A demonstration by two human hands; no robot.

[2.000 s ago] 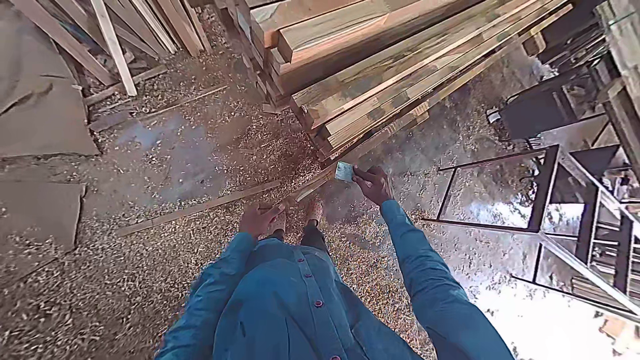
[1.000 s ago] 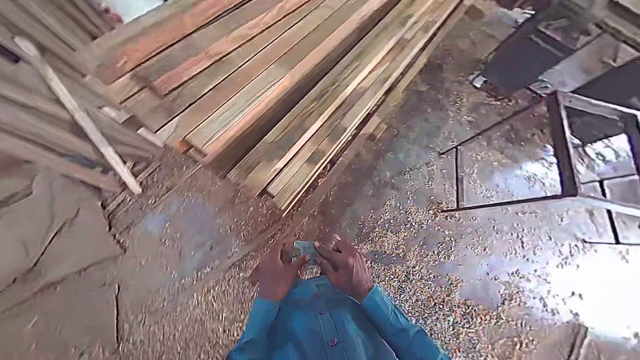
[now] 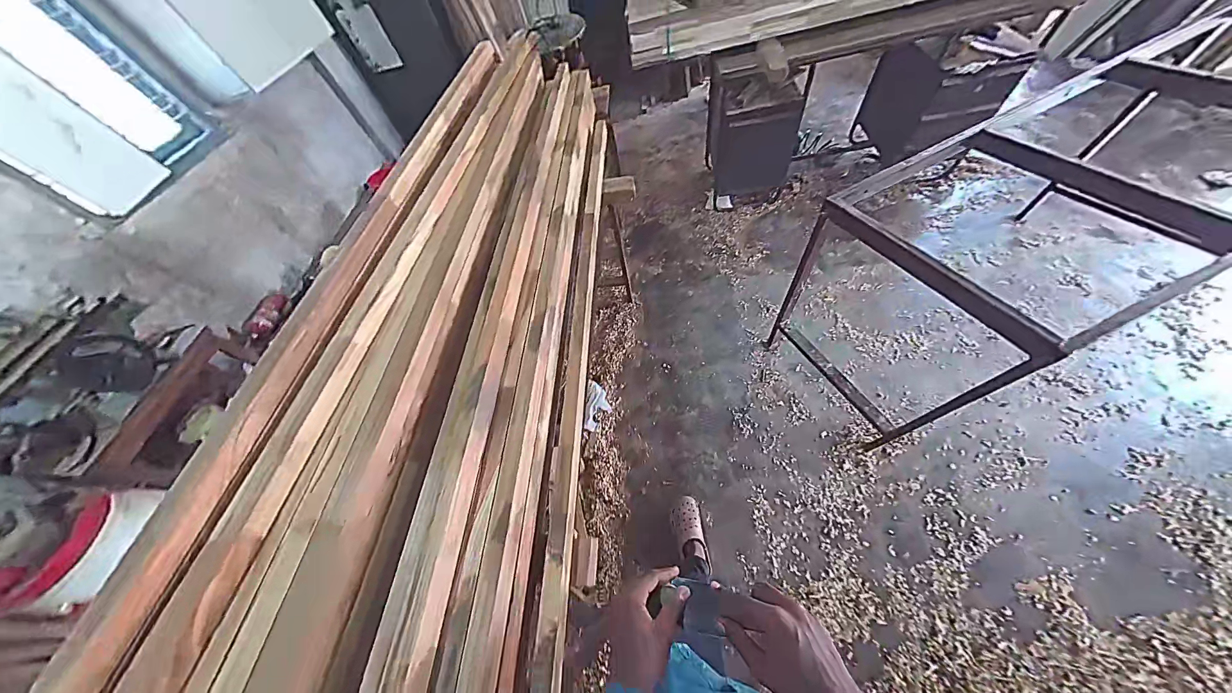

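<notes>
Low in the head view, my left hand [image 3: 640, 626] and my right hand [image 3: 780, 635] are close together in front of my body. Between them is a small, dark, flat object [image 3: 701, 608], pinched by the fingers of both hands; its kind is not clear. A bit of blue sleeve or shirt [image 3: 698, 669] shows below. Just beyond the hands is a clog-type shoe [image 3: 687, 525] on my foot. Left of the hands runs a long stack of sawn timber boards [image 3: 462, 385].
A metal frame [image 3: 948, 279] stands on the floor at right. Wood shavings [image 3: 914, 577] cover much of the floor. Farther off are a workbench with boards [image 3: 770, 34] and a dark cabinet [image 3: 760, 144]. Clutter [image 3: 96, 385] lies left of the stack, by the wall.
My hands, apart two seconds ago with a small pale object in the right one, have come together around a small object. The view has swung along the timber stack.
</notes>
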